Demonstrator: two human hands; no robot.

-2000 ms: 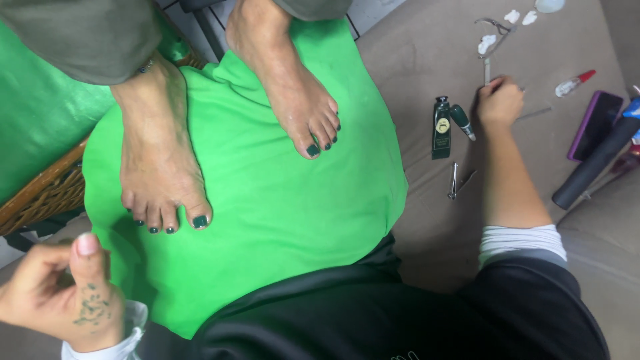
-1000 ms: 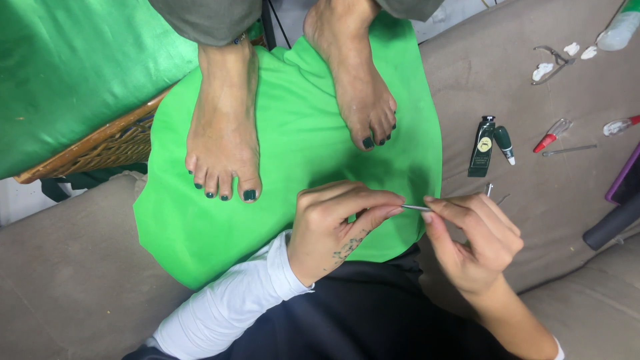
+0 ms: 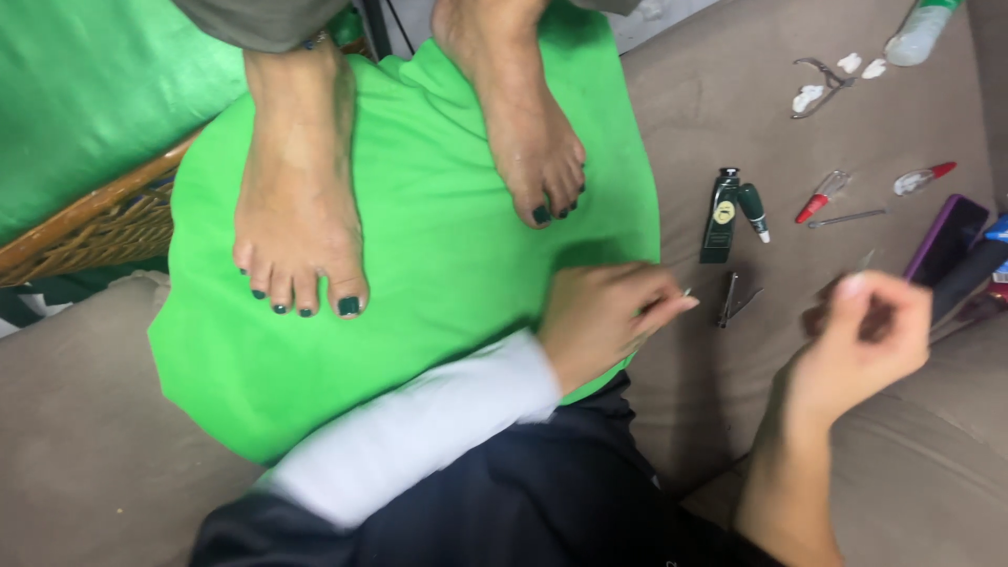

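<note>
My left hand (image 3: 618, 319) is over the right edge of a green cloth (image 3: 441, 315), thumb and fingers pinched on a thin tool (image 3: 688, 291), of which only a small tip shows. My right hand (image 3: 870, 339) is raised over the couch, blurred; a faint thin streak shows above its fingertips, and I cannot tell whether it is held. Another person's two bare feet (image 3: 295, 189) (image 3: 524, 150) rest on the cloth with dark green toenails. Between my hands and a little above lie an open nail clipper (image 3: 732, 303), a dark green tube (image 3: 720, 220) and a small green bottle (image 3: 753, 211).
Cuticle nippers (image 3: 831, 83), white cotton bits (image 3: 806, 98), a clear bottle (image 3: 917, 35), red-and-clear small applicators (image 3: 823, 197), a metal stick (image 3: 846, 219) and a purple-edged phone (image 3: 945, 240) lie on the brown couch (image 3: 701, 102). A wicker edge (image 3: 94, 213) is at left.
My hands, together at a thin metal tool one second ago, are now apart, the right one moved off to the right. Two seconds ago the left was raised at far left.
</note>
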